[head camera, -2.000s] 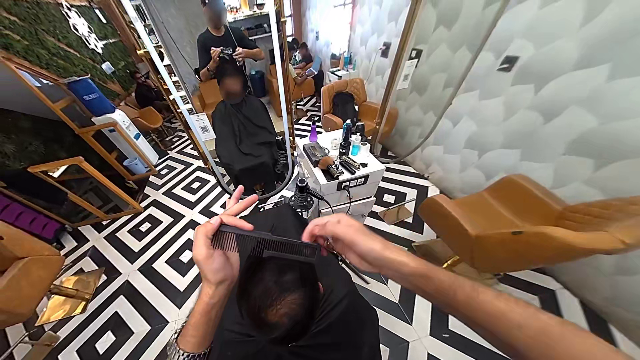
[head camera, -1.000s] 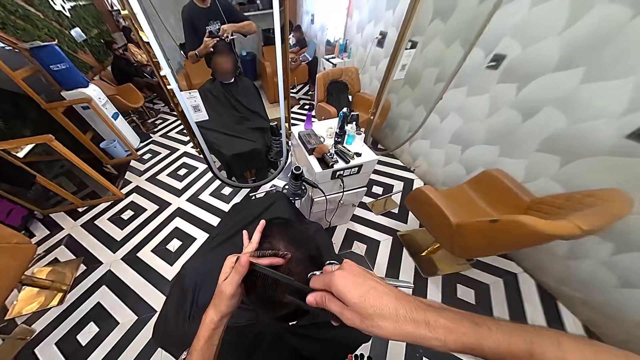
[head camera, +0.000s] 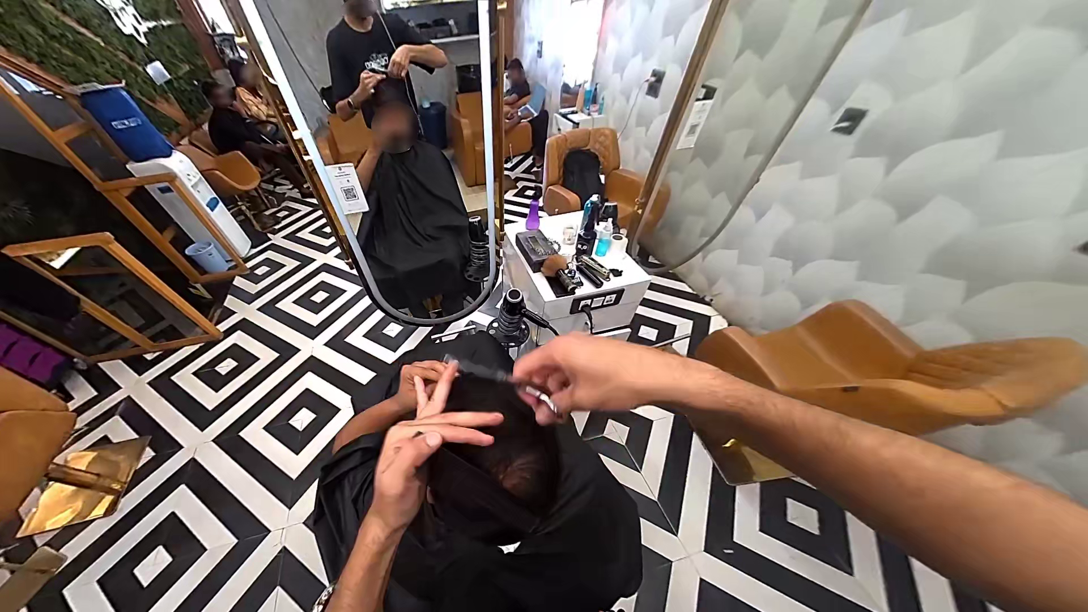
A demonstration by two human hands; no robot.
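Note:
My right hand (head camera: 578, 378) grips hair scissors (head camera: 542, 398) by the finger rings, over the front of a seated person's dark hair (head camera: 510, 425). The blades are blurred and point left. My left hand (head camera: 408, 476) is at the left side of the head, index and middle fingers spread. A dark strip, seemingly the black comb (head camera: 484, 489), slants from its palm across the head. Just beyond my left fingertips, the seated person's own raised hand (head camera: 416, 382) is near the face. A black cape (head camera: 578, 527) covers that person. The mirror (head camera: 489, 170) reflects both people.
A white cabinet (head camera: 629, 293) ahead holds clippers (head camera: 592, 268), a brush and bottles. A black holder (head camera: 512, 319) with a corded tool stands beside it. A tan salon chair (head camera: 833, 374) is at the right, another chair (head camera: 25, 433) at the left edge. A water dispenser (head camera: 200, 200) stands farther left.
The seated person's hand has come up beside the face. My left hand, earlier close to my right hand with the comb, is now apart from it. The scissors have moved toward the front of the head.

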